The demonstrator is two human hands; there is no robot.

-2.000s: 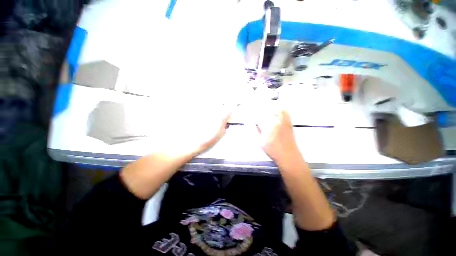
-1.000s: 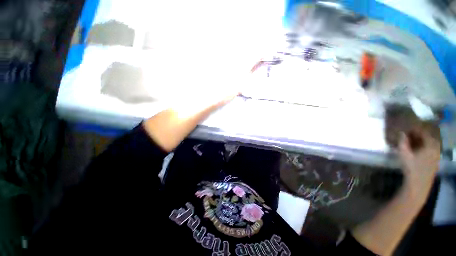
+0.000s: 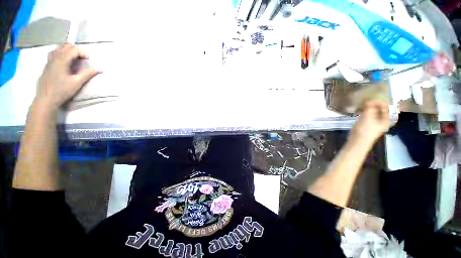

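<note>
My right hand (image 3: 374, 121) is at the right-hand stack of brown pocket pieces (image 3: 341, 97), fingers closed on the edge of a lighter brown piece (image 3: 373, 93) over the stack. My left hand (image 3: 64, 75) is at the far left, over the taupe left-hand pieces (image 3: 96, 90), its thumb and index finger curved and apart. Whether it holds a piece is hard to tell. Another taupe piece (image 3: 43, 32) lies behind it. The presser foot and needle area (image 3: 258, 38) is partly lost in glare, away from both hands.
Orange-and-black snips (image 3: 305, 52) lie right of the needle. The machine head (image 3: 323, 12) with its blue control panel (image 3: 399, 44) is at upper right. White scraps (image 3: 350, 73) lie behind the stack. A ruler tape (image 3: 167, 132) runs along the front edge. Crumpled white material (image 3: 371, 244) is at lower right.
My left hand has moved from the middle to the far-left pieces. My right hand went from near the needle to the right stack and now has a lighter piece in its fingers. The view has shifted.
</note>
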